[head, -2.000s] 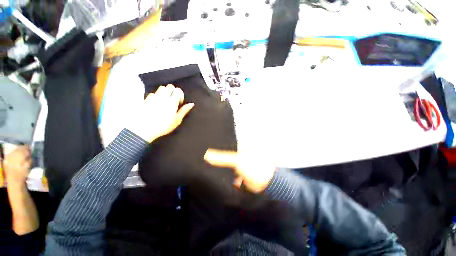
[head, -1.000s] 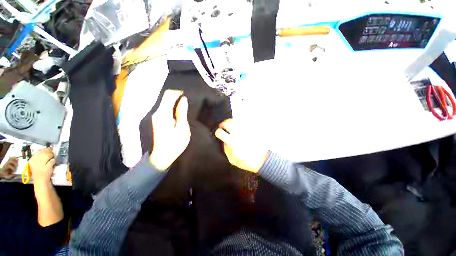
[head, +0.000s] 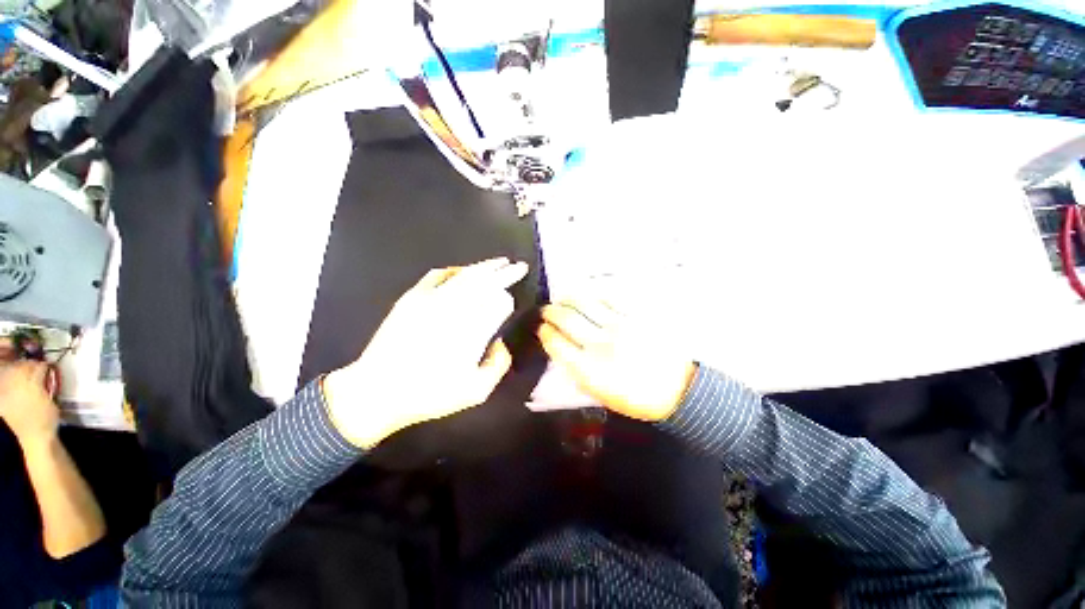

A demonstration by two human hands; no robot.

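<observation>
A black cloth panel [head: 393,226] lies on the white table, its right edge running up to the presser foot and needle [head: 525,179]. My left hand [head: 434,345] lies on the panel with fingers pointing toward its right edge; the fingers are partly spread. My right hand [head: 613,357] is at the panel's right edge below the needle, fingertips bent onto the cloth edge and seeming to pinch it. The cloth under both hands is hidden. The lower part of the panel hangs toward the lap.
A stack of black pieces [head: 179,262] lies at the left beside brown paper [head: 238,167]. A black strip [head: 648,60] hangs over the machine head. A wooden stick [head: 785,31], control panel [head: 993,60] and red handles [head: 1073,244] are at right. Another person's hand [head: 30,399] is at far left.
The panel now lies flatter and straighter beside the needle. My left hand has moved from the panel's left part toward its right edge. My right hand has shifted slightly right and down.
</observation>
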